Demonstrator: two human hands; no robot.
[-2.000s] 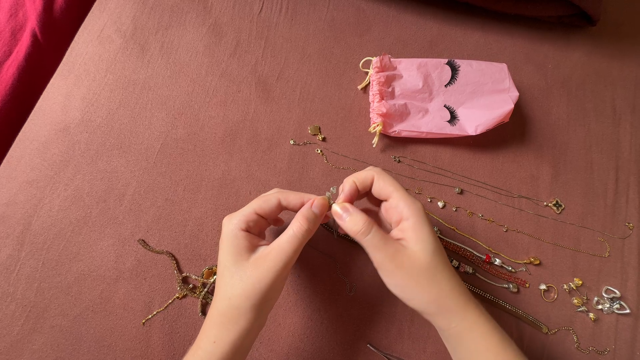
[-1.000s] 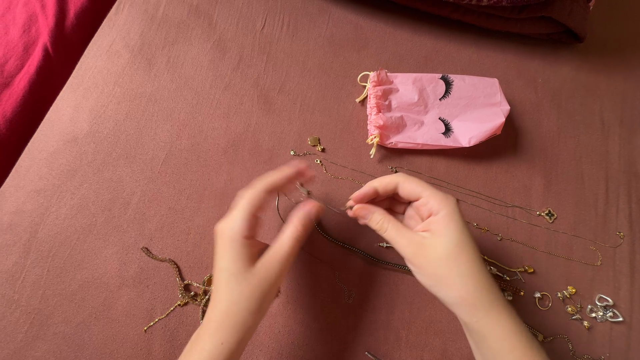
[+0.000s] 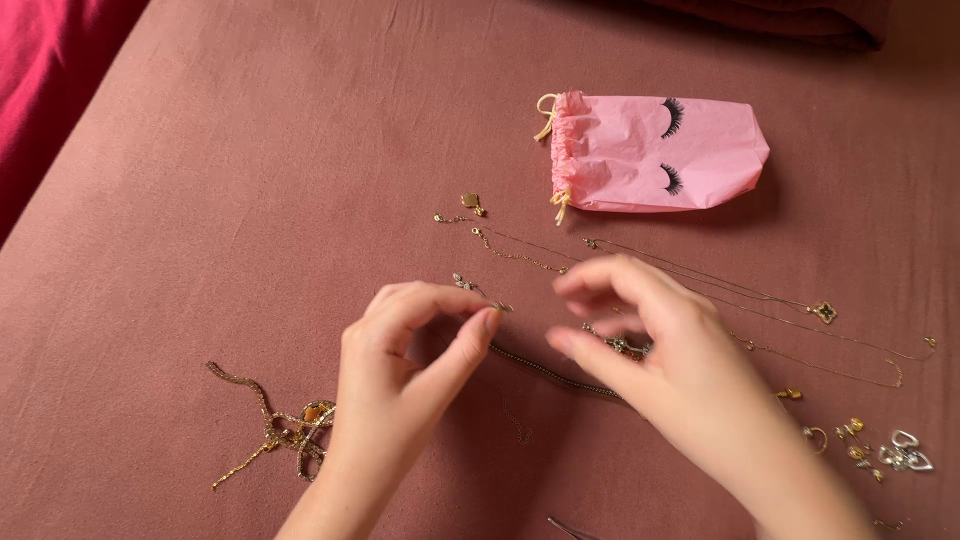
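Observation:
My left hand [image 3: 420,367] pinches the end of a fine chain [image 3: 502,307] between thumb and index finger. To its right, my right hand [image 3: 652,337] has its thumb and fingers apart, slightly blurred, with nothing seen between the tips. A small leaf-shaped silver ornament [image 3: 463,283] lies just above the left fingertips. Below and between the hands a dark beaded chain [image 3: 555,375] runs toward the right wrist. Dark metal jewelry [image 3: 626,346] shows behind the right thumb, partly hidden. A tangled gold-tone chain [image 3: 277,435] lies left of the left wrist.
A pink drawstring pouch [image 3: 637,150] printed with black eyelashes lies at the upper right. Thin necklaces, one with a clover pendant [image 3: 823,312], stretch across the brown cloth [image 3: 262,187]. Earrings [image 3: 859,450], a ring [image 3: 815,440] and silver hearts [image 3: 905,452] lie at the lower right.
Two seconds ago my fingertips met around a small piece; now my hands are apart. My right fingers have spread, while my left thumb and index finger have closed since one second ago.

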